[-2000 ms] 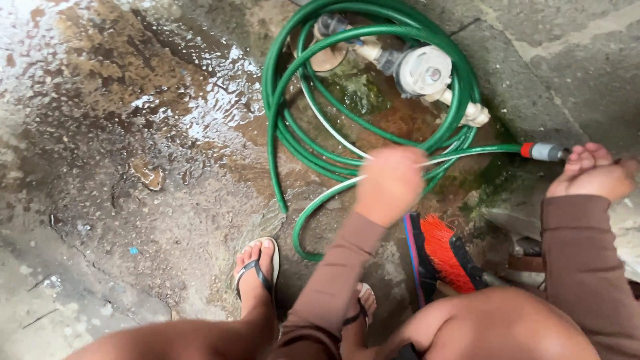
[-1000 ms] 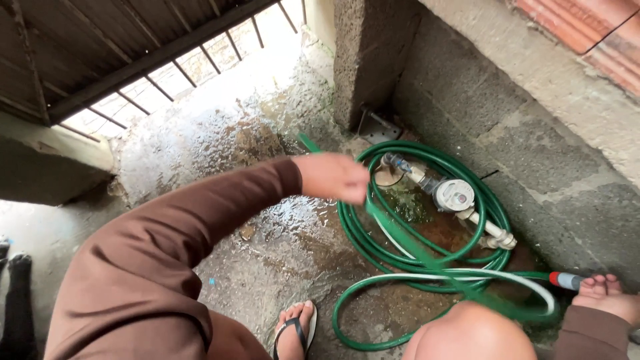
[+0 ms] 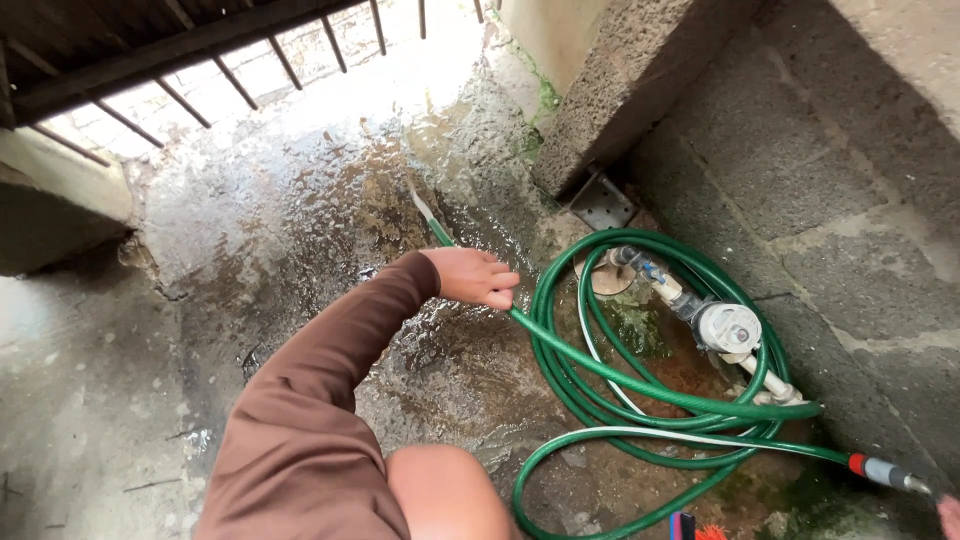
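Observation:
A green garden hose (image 3: 615,379) lies in loops around a water meter (image 3: 729,328) with white pipes. My left hand (image 3: 478,279) is closed around the hose left of the coil; water runs from the hose's free end (image 3: 440,231) just beyond the wrist. At the lower right, the hose's other end has a grey and red connector (image 3: 879,471) on a metal fitting. Only a blurred bit of my right hand (image 3: 949,517) shows at the right edge, just past that fitting; its fingers cannot be made out.
The concrete floor (image 3: 300,247) is wet. A barred gate (image 3: 187,56) stands at the upper left, a rough pillar (image 3: 637,82) and a block wall (image 3: 832,202) at the right. A perforated metal box (image 3: 602,202) sits by the pillar. Orange brush bristles (image 3: 710,532) show at the bottom edge.
The view has swung up toward the gate. My left hand has moved to the hose's free end, where water now flows out. My right hand, earlier at the connector, is mostly out of view.

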